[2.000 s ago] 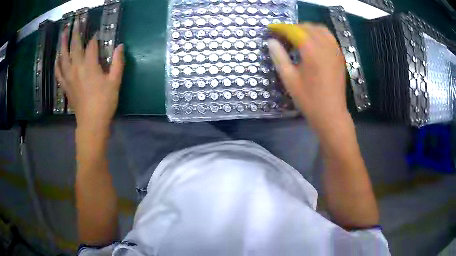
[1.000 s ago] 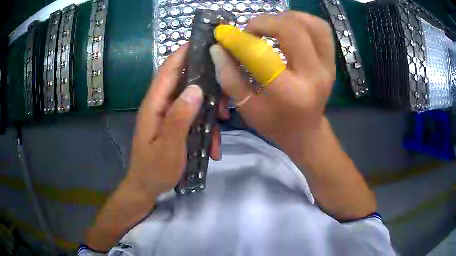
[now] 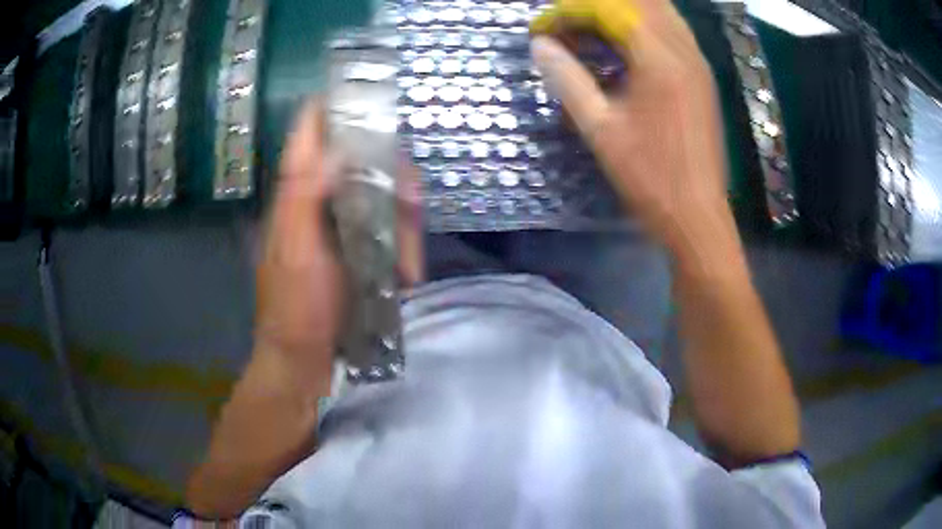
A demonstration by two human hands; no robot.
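My left hand (image 3: 300, 243) holds a grey-silver fixture strip (image 3: 364, 217) upright over my lap; the strip is blurred and its top end reaches past the left edge of the clear blister tray (image 3: 485, 219). Silver round components (image 3: 444, 93) sit in rows in the tray pockets. My right hand (image 3: 666, 129), with yellow finger cots and a pale thumb cot, is over the tray's upper right part. Its thumb and forefinger are apart at the tips; the blur hides whether a component is between them.
Several strips (image 3: 238, 103) stand lengthwise on the green surface at the left. One strip (image 3: 766, 124) lies right of my right hand. A tall dark stack of strips (image 3: 890, 155) is at the far right. A blue stool (image 3: 893, 310) stands on the grey floor below it.
My left hand has left the strips at the left and now holds one strip. My right hand worked at that strip's top a second ago and has moved right, back over the tray.
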